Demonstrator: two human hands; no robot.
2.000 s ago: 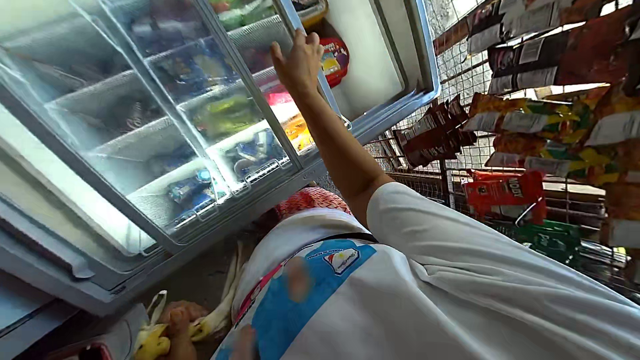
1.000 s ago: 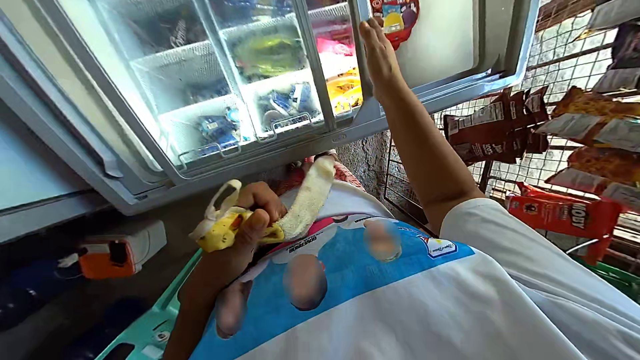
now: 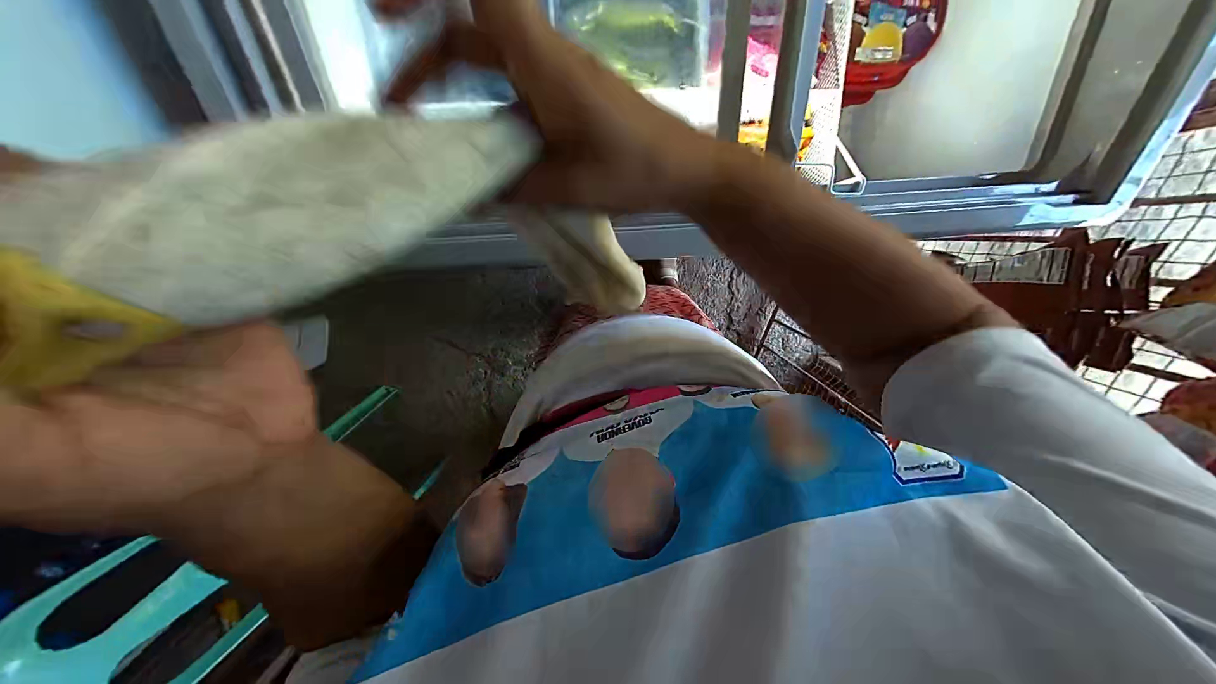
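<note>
A partly peeled banana lies across the left of the view, large and blurred, with yellow peel at its lower end. My left hand is closed around that peeled-back end. My right hand is at the banana's far tip, over the edge of the freezer; blur hides whether its fingers grip anything. A pale strip that looks like banana peel hangs just below the right hand.
A chest freezer with sliding lids holds wrapped goods and a red round package. Hanging packets line a wire rack at right. A turquoise plastic object is at lower left.
My right hand has left the freezer's edge at right and moved left to the banana's tip. My left hand has moved left with the banana, which now appears much nearer the camera.
</note>
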